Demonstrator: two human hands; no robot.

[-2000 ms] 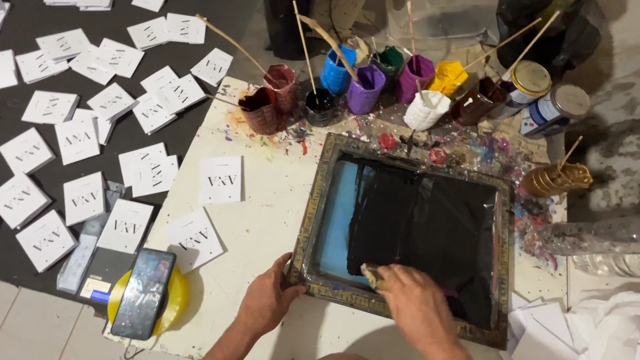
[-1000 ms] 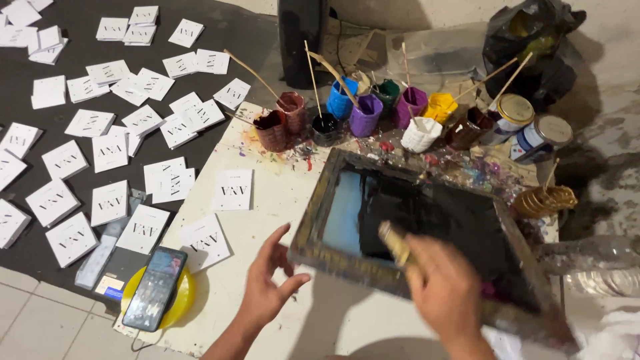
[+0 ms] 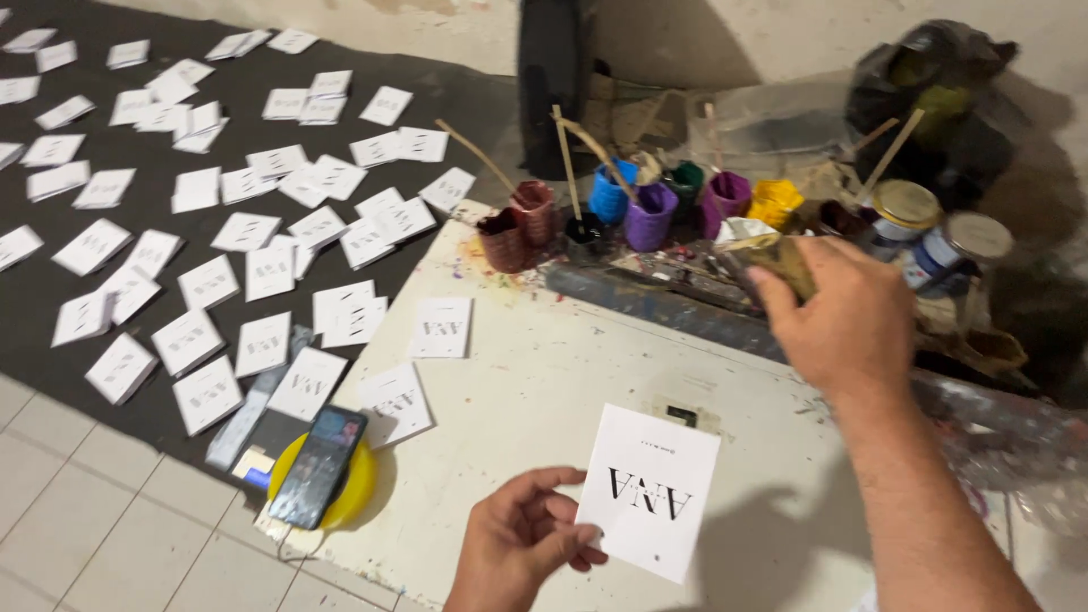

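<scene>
Between the thumb and fingers of my left hand [image 3: 531, 535] is the left edge of a white printed card [image 3: 650, 493], held over the white board [image 3: 527, 408]. My right hand [image 3: 837, 314] grips a stained squeegee [image 3: 782, 265] near the paint cups, at the raised screen frame. That screen frame [image 3: 663, 302] appears almost edge-on, tilted up along the board's far side; its mesh is hidden. Two more printed cards [image 3: 442, 327] [image 3: 397, 404] lie at the board's left.
Paint cups with sticks, among them a purple cup [image 3: 650, 219], stand behind the frame, with paint cans [image 3: 960, 251] to the right. A phone [image 3: 321, 467] rests on a yellow round object [image 3: 361, 484]. Many printed cards cover the black surface [image 3: 255, 323] at left.
The screen frame, flat two seconds ago, has swung up towards the cups. My left hand has taken hold of a card. My right hand has moved away from me with the squeegee.
</scene>
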